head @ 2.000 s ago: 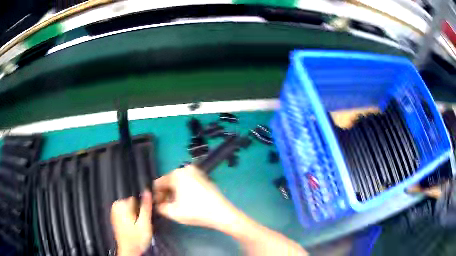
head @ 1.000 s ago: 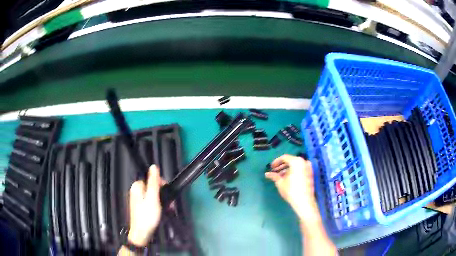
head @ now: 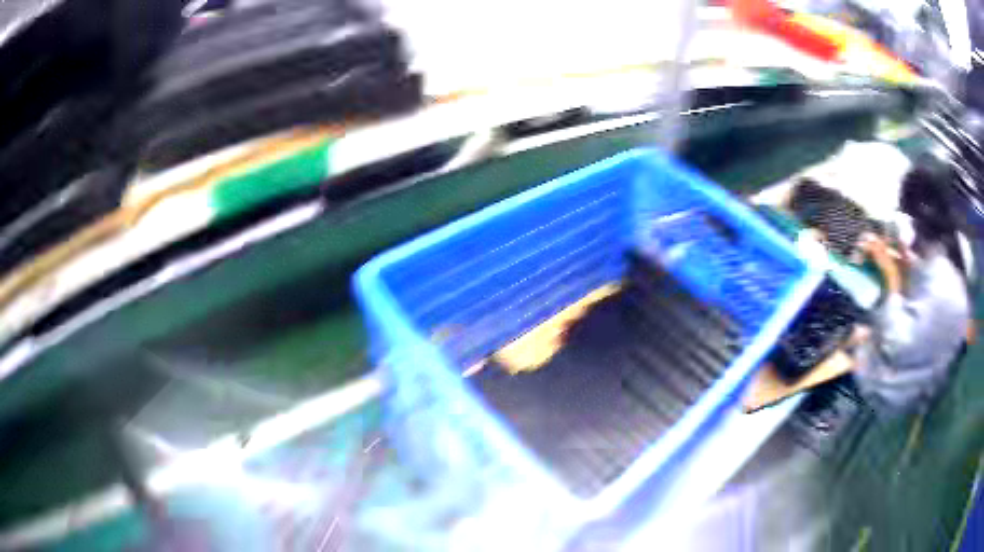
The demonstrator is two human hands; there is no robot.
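Observation:
The frame is strongly blurred. The blue plastic crate (head: 421, 381) stands in the middle, tilted in view. Black bars (head: 615, 377) lie side by side in a tight row inside it, with the tan cardboard liner (head: 552, 334) showing at their back left edge. Neither my left hand nor my right hand can be made out. A pale, see-through smear (head: 259, 491) covers the lower left over the teal mat; I cannot tell what it is.
A person (head: 917, 302) works at the right beside black parts (head: 825, 323) and a tan board (head: 793, 386). Dark ribbed stacks (head: 281, 86) stand on the shelf at upper left. The dark green channel (head: 248, 313) runs behind the crate. A metal post (head: 678, 76) rises behind it.
The view has swung right; the crate now sits mid-frame. The slotted trays, small black parts, held bars and both hands no longer show. A person has come into view at the right.

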